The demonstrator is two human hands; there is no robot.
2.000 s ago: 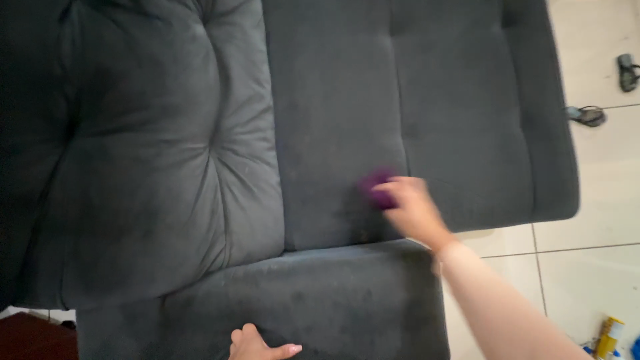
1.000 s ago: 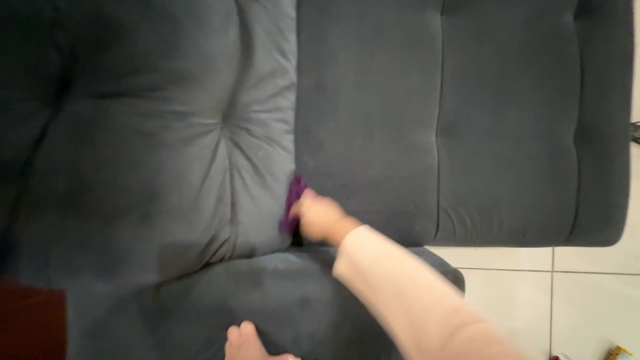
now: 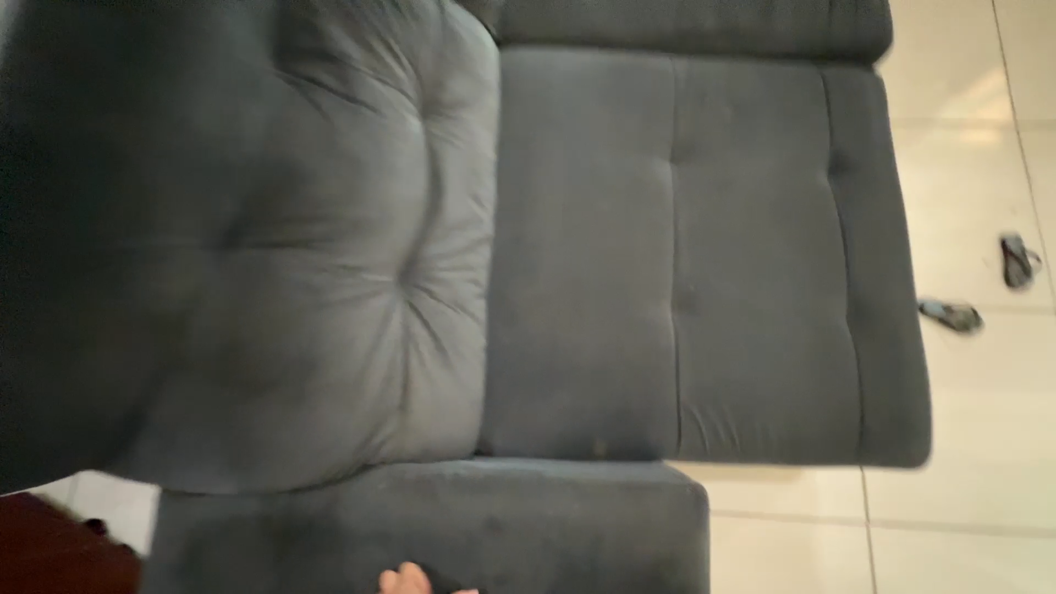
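Observation:
A dark grey upholstered sofa fills most of the view, with its tufted back cushion (image 3: 330, 272) on the left and its seat cushion (image 3: 586, 247) to the right of that. Along the bottom runs the sofa's armrest (image 3: 577, 528). On this armrest lies my left hand (image 3: 408, 579), cut off by the lower edge so that only some fingertips show; whether it holds anything is hidden. My right hand is out of the frame, and the purple cloth is not visible either.
Pale floor tiles (image 3: 973, 396) lie beyond the sofa's front edge. Two sandals rest there, one (image 3: 953, 316) beside the seat edge and the other (image 3: 1019, 261) farther right. A dark red surface (image 3: 66, 549) shows at the lower left.
My right hand, which held a purple cloth against the seam between back and seat cushions, has left the view. My left hand remains on the armrest.

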